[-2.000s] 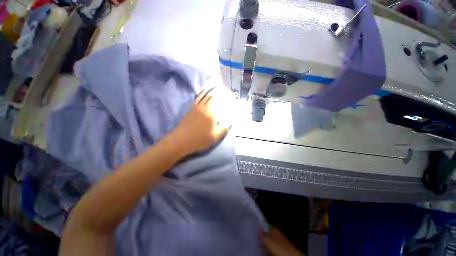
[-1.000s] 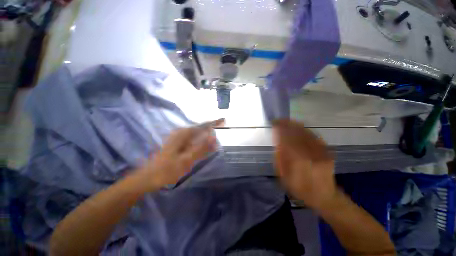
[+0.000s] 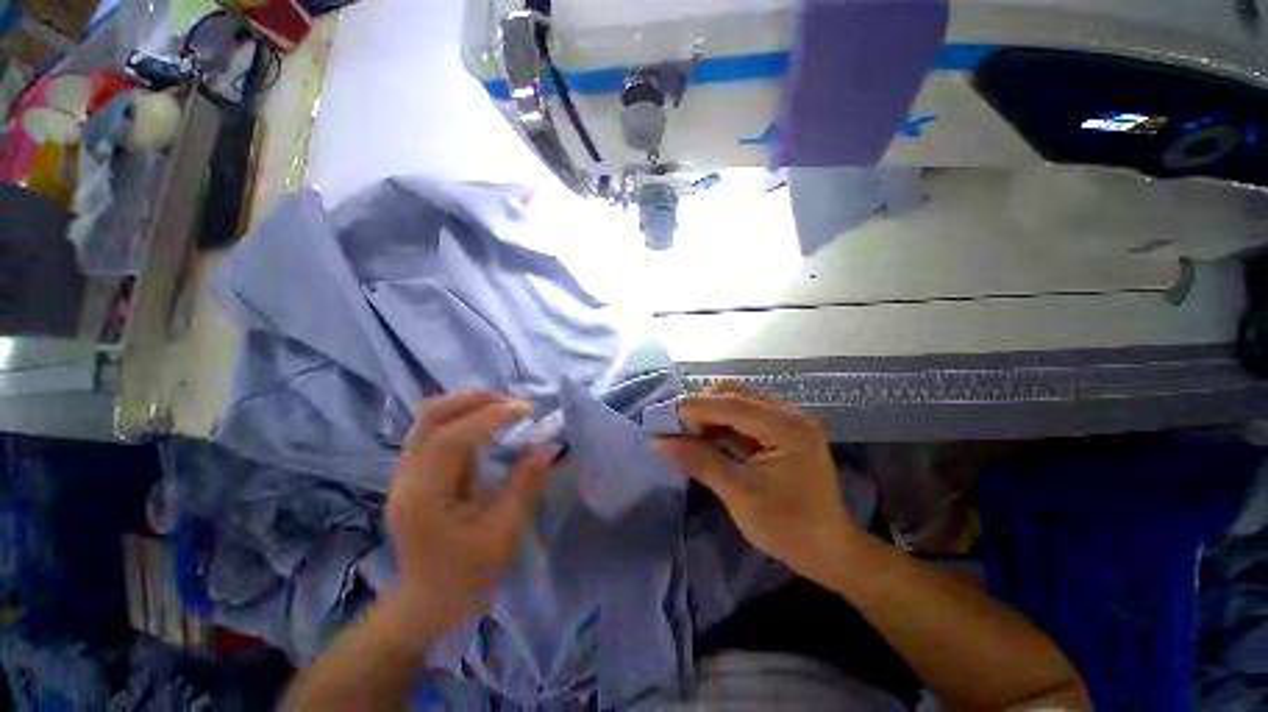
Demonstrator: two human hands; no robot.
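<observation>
The blue-grey garment [image 3: 403, 306] lies in a heap left of the needle and hangs over the table's front edge. My left hand [image 3: 466, 487] pinches its cloth between thumb and fingers in front of the table edge. My right hand [image 3: 758, 466] pinches a narrow folded part of the same garment just to the right. A pointed flap of cloth [image 3: 612, 452] stands up between my hands. The grey-blue cylindrical fitting [image 3: 658, 216] hangs under the white machine head [image 3: 723, 104]. Glare hides the needle area.
A purple cloth strip [image 3: 862, 84] hangs on the machine head. A small cloth scrap [image 3: 832, 206] lies on the bed. A thin rod [image 3: 904, 299] and a ruled scale [image 3: 973, 392] run along the front. A blue basket [image 3: 1092, 556] is at lower right, small items at upper left.
My right hand has come from near the purple strip and machine bed to the garment. Both hands now hold the cloth close together at the table edge. The camera view has shifted.
</observation>
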